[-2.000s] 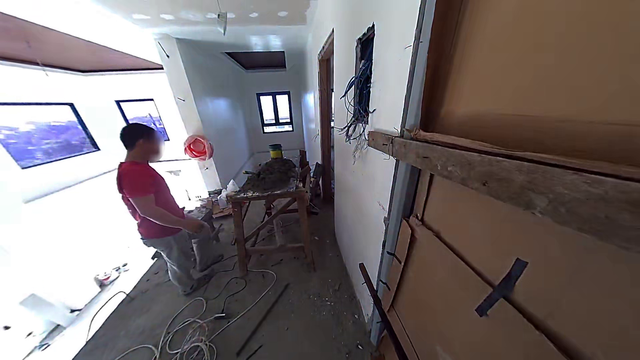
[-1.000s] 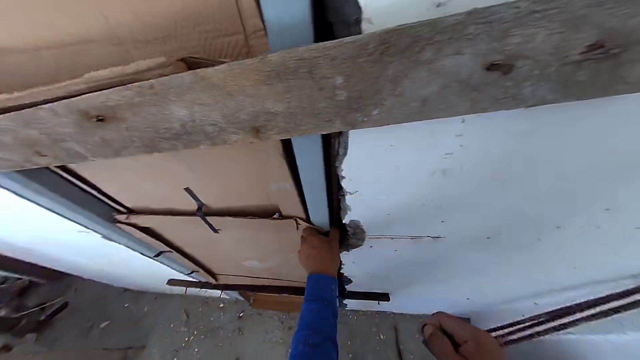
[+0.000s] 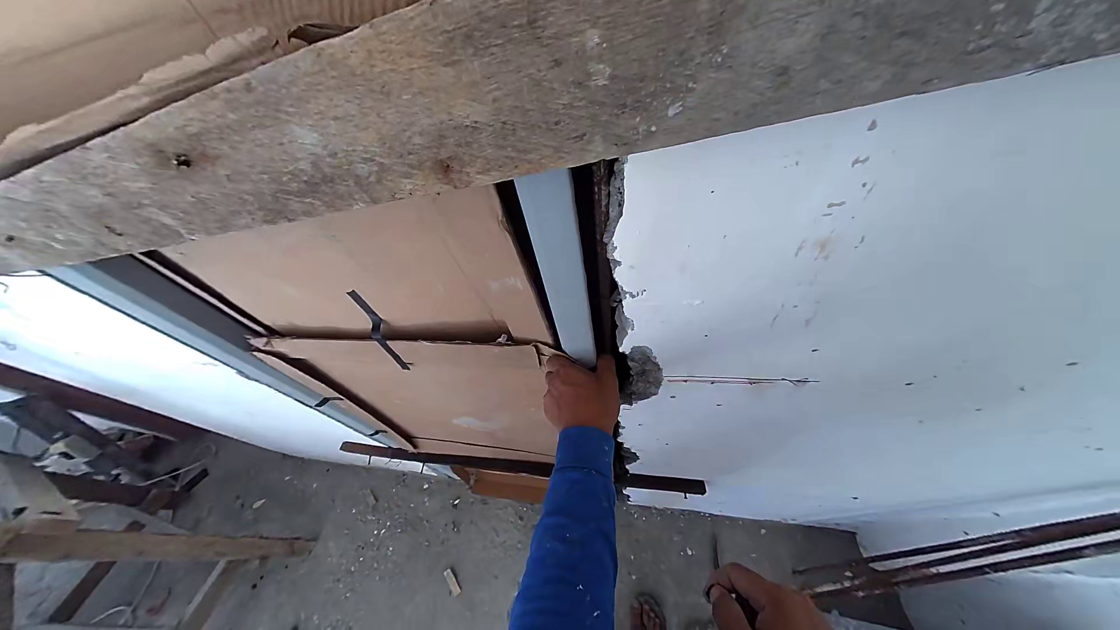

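My left hand (image 3: 582, 394), in a blue sleeve, reaches up the middle of the view, its fingers curled at the edge of a grey door frame (image 3: 557, 262). Beside its fingertips is a hole with rough mortar (image 3: 645, 374) in the broken edge of the white wall (image 3: 875, 306). Brown cardboard (image 3: 420, 262) covers the door left of the frame, with black tape on it. Low at the right, my right hand (image 3: 761, 599) is closed around the dark handle of a thin-shafted tool (image 3: 715, 553); its tip type cannot be told.
A rough wooden plank (image 3: 394, 114) crosses above my left hand. A dark metal bar (image 3: 665, 483) lies across the door's lower part. Rusty bars (image 3: 980, 551) stand at lower right. A wooden trestle (image 3: 157, 547) is at lower left. Debris and a foot (image 3: 647, 612) show on the floor.
Two seconds ago the view showed the room and a person in red; it has swung to the door frame. My left hand remains on the frame since one second ago.
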